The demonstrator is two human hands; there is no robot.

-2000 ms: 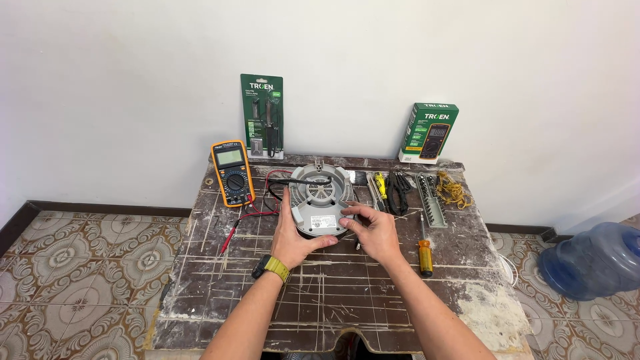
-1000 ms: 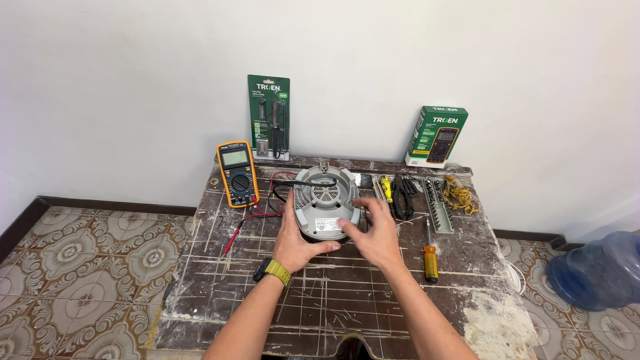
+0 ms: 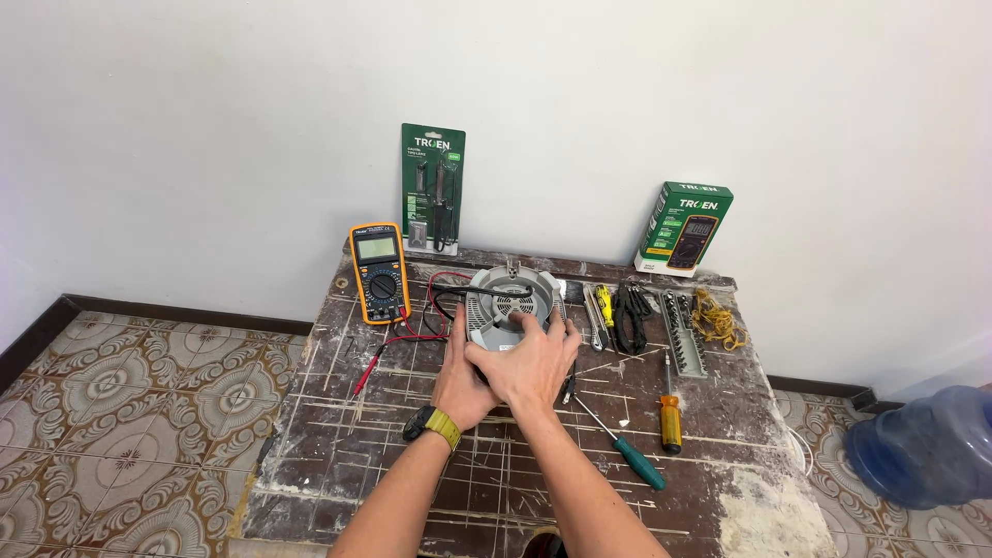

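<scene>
A round grey plastic appliance base (image 3: pixel 504 339) with a vented centre lies on the worn table, a black cord looped over it. My left hand (image 3: pixel 465 384) grips its left and near edge, with a yellow-strapped watch on the wrist. Across its near right part lies my right hand (image 3: pixel 533 355), fingers spread over the base and the thumb near my left hand. The underside of the base and part of its label are hidden. A green-handled screwdriver (image 3: pixel 637 463) rests just right of my right forearm.
An orange multimeter (image 3: pixel 380 273) with a red probe (image 3: pixel 368 373) stands left. Behind are a soldering iron pack (image 3: pixel 433 190) and a green box (image 3: pixel 685 229). On the right lie pliers (image 3: pixel 632 318), a socket set (image 3: pixel 683 335), yellow cord (image 3: pixel 717 319) and an amber-handled screwdriver (image 3: pixel 670 424).
My right hand has moved left from the right side of the base onto its near part, closer to my left hand. The green-handled screwdriver now shows beside my right forearm.
</scene>
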